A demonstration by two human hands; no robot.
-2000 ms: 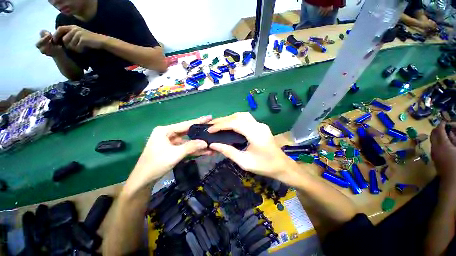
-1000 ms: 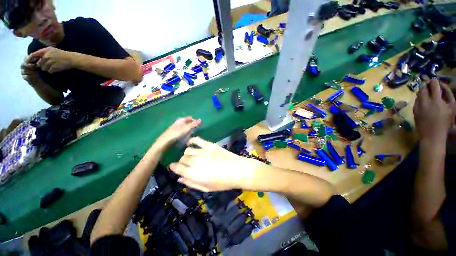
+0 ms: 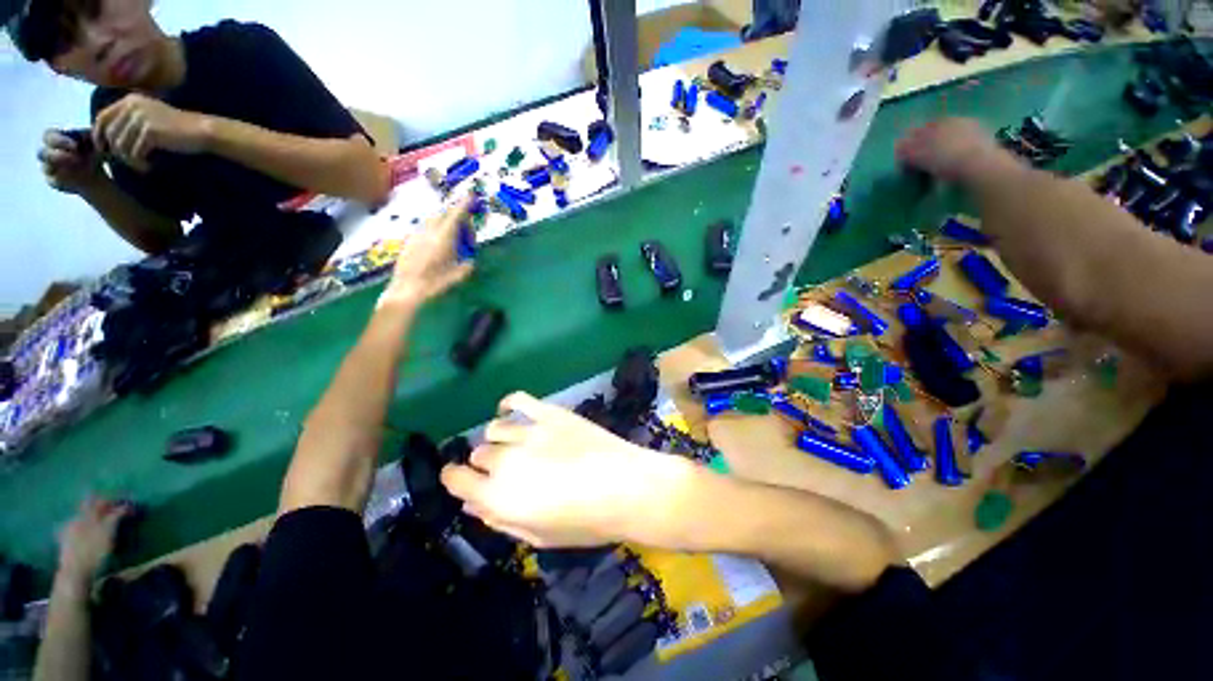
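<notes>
My left hand (image 3: 432,260) is stretched over the green belt (image 3: 333,366), its fingers on a blue battery cell (image 3: 466,241) with a bit of green at its top. My right hand (image 3: 545,472) is loosely curled, back up, over the heap of dark covers (image 3: 599,605) on yellow printed carton (image 3: 718,592). Its palm side is hidden, so I cannot tell whether it holds anything. A black housing (image 3: 479,337) lies on the belt between my hands. Several other black housings (image 3: 661,265) stand farther right on the belt.
A white post (image 3: 805,173) rises at the belt's near edge. Blue cells and boards (image 3: 898,439) cover the right bench. A neighbour's arm (image 3: 1064,253) crosses the belt at right; another hand (image 3: 91,535) reaches in at left. A person sits opposite. Black units (image 3: 160,605) lie lower left.
My left hand has moved up and away across the belt and taken hold of a blue cell. A black housing now lies on the belt. The neighbours' hands have come in at both sides.
</notes>
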